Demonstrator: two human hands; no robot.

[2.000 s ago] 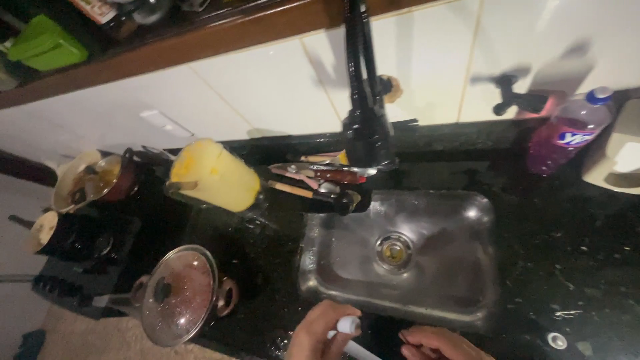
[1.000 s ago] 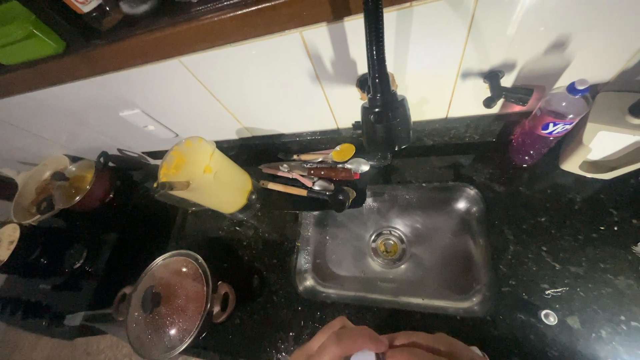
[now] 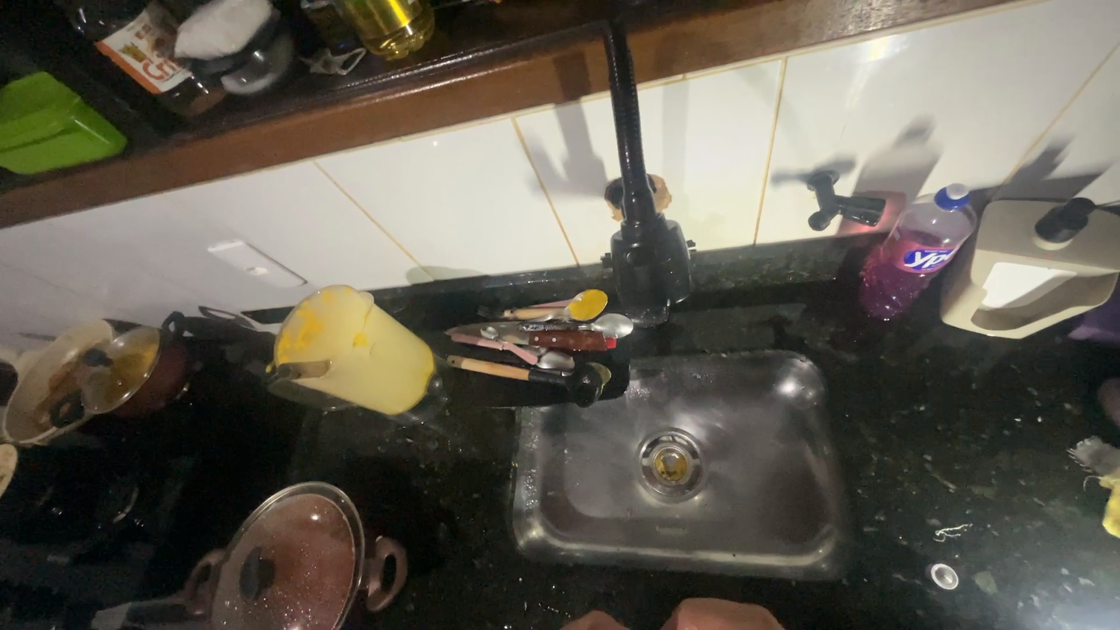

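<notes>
Only the tops of my left hand [image 3: 595,621] and my right hand [image 3: 722,614] show at the bottom edge, just below the stainless steel sink [image 3: 604,542]. Their fingers are out of frame, so what they hold is hidden. The sink basin holds no dishes, and yellowish bits lie in its drain strainer [image 3: 670,464]. Above the sink's left corner lie a red-handled knife [image 3: 573,339], a spoon with a yellow-coated bowl [image 3: 586,305] and a black utensil with a wooden handle [image 3: 490,368]. Left of them a pale yellow pitcher [image 3: 376,350] leans with orange-yellow residue inside.
A black faucet [image 3: 647,258] stands behind the sink. A lidded pot [image 3: 297,560] is at lower left, with more pans [image 3: 131,376] beyond. A detergent bottle [image 3: 906,258] and a beige dispenser [image 3: 989,262] stand at right. A wooden shelf [image 3: 262,131] crosses above; a metal drain part [image 3: 944,576] lies right.
My hands have dropped mostly out of view at the bottom. A small white object showed at my left hand earlier and is no longer visible.
</notes>
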